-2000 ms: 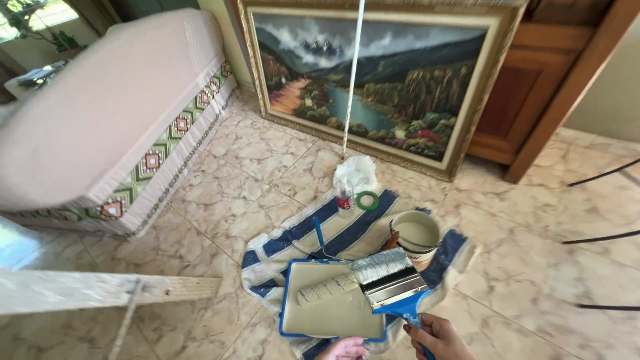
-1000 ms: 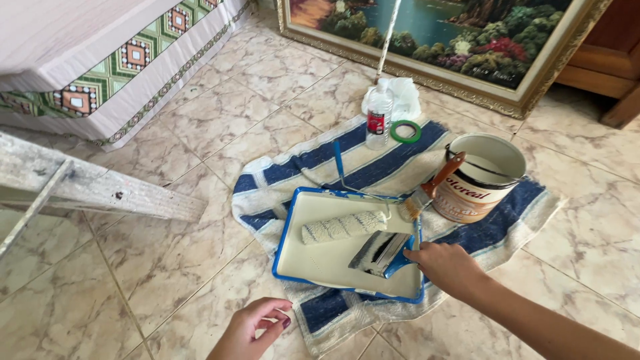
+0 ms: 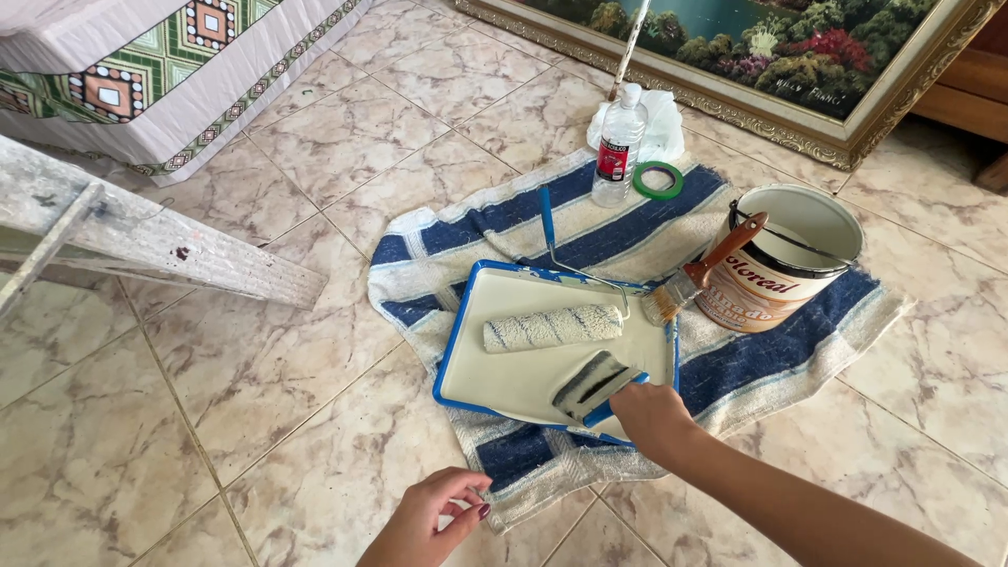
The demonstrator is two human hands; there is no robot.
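My right hand grips the blue handle of a wide paintbrush, whose bristles lie in the pale paint of a blue-rimmed tray. A paint roller rests in the tray, its blue handle sticking out past the far rim. Near the towel's front corner, my left hand is empty with its fingers curled and apart. A smaller brush with a wooden handle leans between the tray's right edge and an uncovered paint bucket. Beneath them is a blue and white striped towel.
Behind the tray stand a clear plastic bottle, a roll of green tape and a white plastic bag. A paint-spattered ladder leg reaches in from the left. A gold-framed painting and a cloth-covered piece of furniture stand farther back.
The wide brush, earlier raised in front of the tray and bucket, has come down into the tray in my right hand. My left hand has moved away from the tray's near edge. The view has moved closer.
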